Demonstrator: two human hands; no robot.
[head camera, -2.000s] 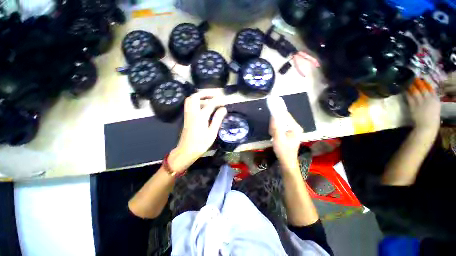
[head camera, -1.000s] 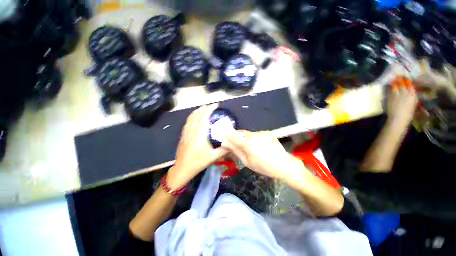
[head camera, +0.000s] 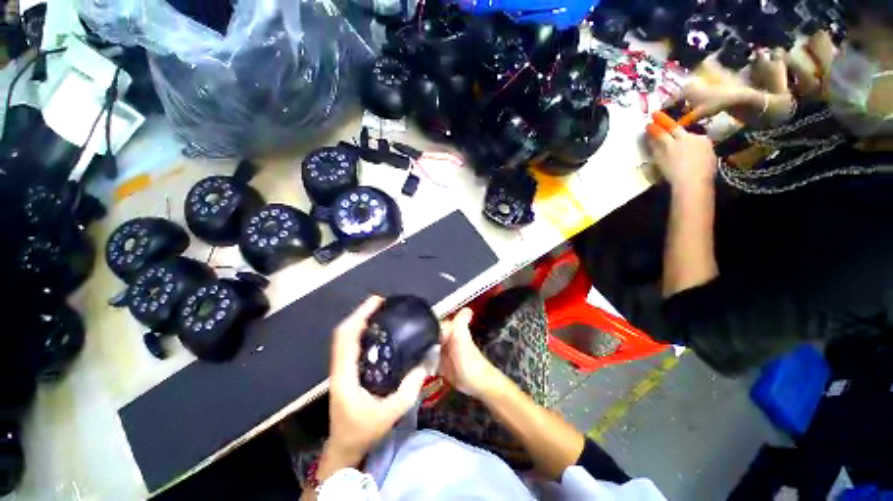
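Observation:
My left hand (head camera: 357, 416) grips a black camera head (head camera: 407, 331) above the front edge of the dark mat (head camera: 304, 342). Its dotted ring face is turned to the lower left. My right hand (head camera: 463, 354) is beside the housing's right side, with fingers bent near a small white wad (head camera: 432, 360); the contact is partly hidden. Several more camera heads stand behind the mat, dotted faces up, one with a bright glare (head camera: 360, 212).
A clear plastic bag (head camera: 240, 83) and a heap of black housings (head camera: 490, 88) lie at the back. Pink-handled cutters (head camera: 443, 161) lie behind the mat. Black parts fill the left. A neighbouring worker's hands (head camera: 685, 152) and a red stool (head camera: 597, 328) are at the right.
The view has swung to the right. The camera head is lifted and tilted in my left hand, its face turned aside. My right hand has moved off its face to its side.

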